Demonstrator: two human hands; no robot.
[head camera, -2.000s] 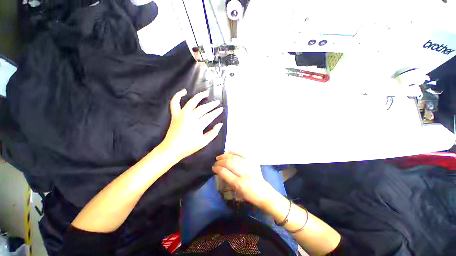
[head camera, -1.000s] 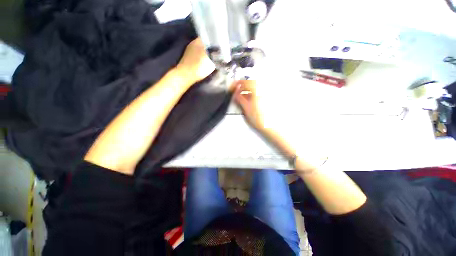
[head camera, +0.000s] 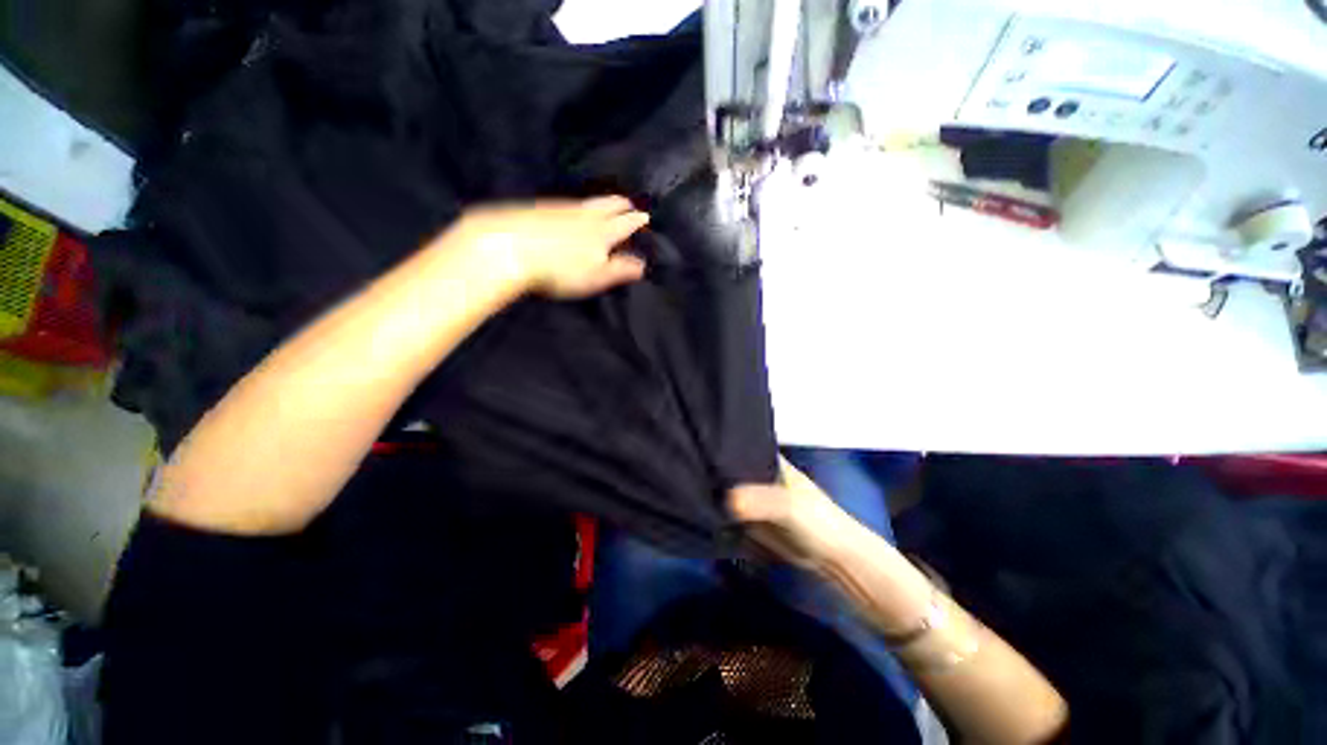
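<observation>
The black garment (head camera: 568, 393) lies heaped left of the sewing machine and runs down over the table's front edge. Its right edge passes below the needle area (head camera: 750, 168). My left hand (head camera: 575, 248) lies on the cloth left of the needle area, fingers bent and slightly blurred; whether it pinches cloth cannot be told. My right hand (head camera: 764, 512) holds the garment's edge near the lap, below the table front, its fingertips partly hidden by the cloth.
The white machine head (head camera: 1092, 80) with a display spans the upper right. A red-handled tool (head camera: 1004, 207) lies under its arm. The white table (head camera: 931, 349) extends right. Black cloth (head camera: 1106, 582) heaps beside the lap on the right. Red and yellow crates (head camera: 58, 299) stand far left.
My right hand has moved from near the needle down to the lap, drawing the cloth edge along. My left hand has moved off the needle area, down and left. The view has shifted.
</observation>
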